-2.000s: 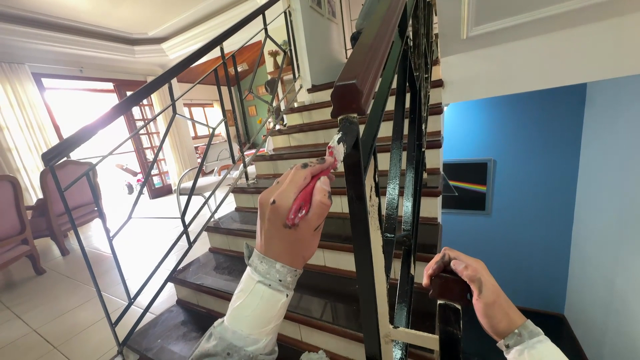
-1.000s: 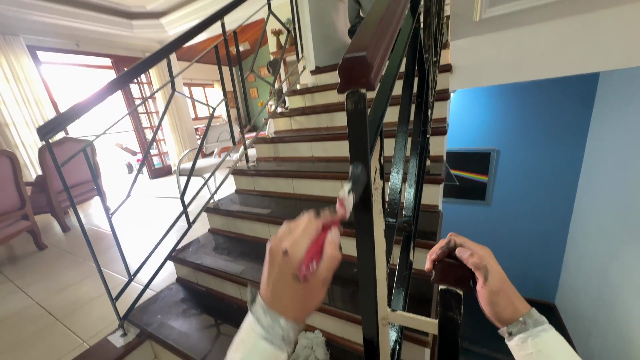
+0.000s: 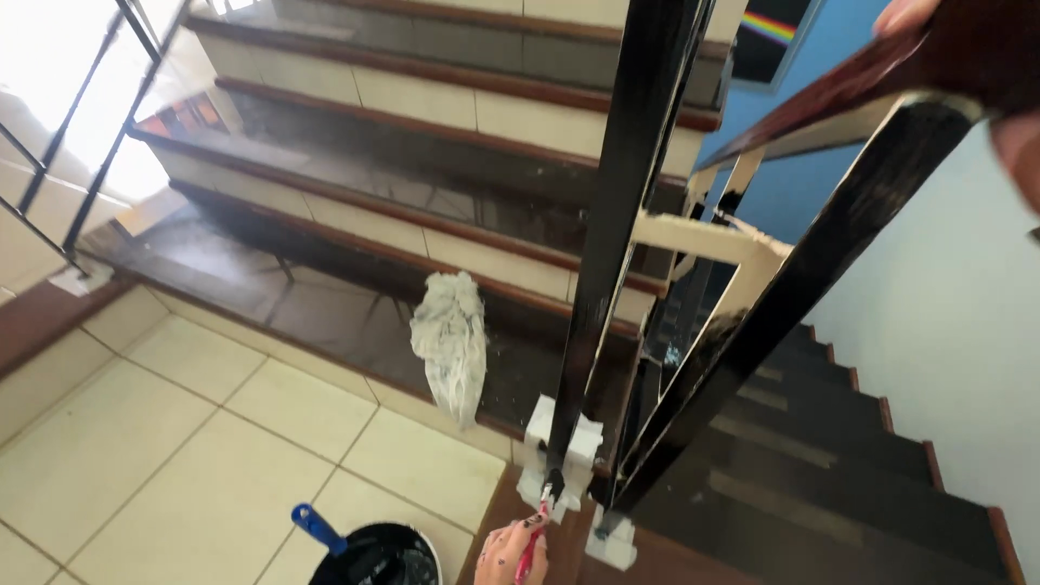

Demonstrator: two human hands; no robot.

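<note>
My left hand [image 3: 510,552], spotted with dark paint, holds a paintbrush with a pink-red handle [image 3: 530,546]. Its dark bristles touch the foot of a black metal railing post [image 3: 597,268], where white masking material [image 3: 587,443] surrounds the base. At the upper right, part of my right hand [image 3: 1020,158] rests around the dark red wooden handrail [image 3: 967,49]; most of that hand is out of frame. Below the handrail slants a second post [image 3: 812,260], painted black, with cream bars [image 3: 699,236] between the two posts.
A container of black paint [image 3: 386,561] with a blue-handled tool [image 3: 318,528] stands on the tiled floor at the bottom. A crumpled whitish cloth or plastic [image 3: 453,345] lies on the lowest dark step. Stairs [image 3: 877,487] descend at the right; another railing [image 3: 122,138] stands at left.
The view has tilted well down. My left hand has moved with the brush from the upper part of the post to its foot. My right hand stays at the handrail.
</note>
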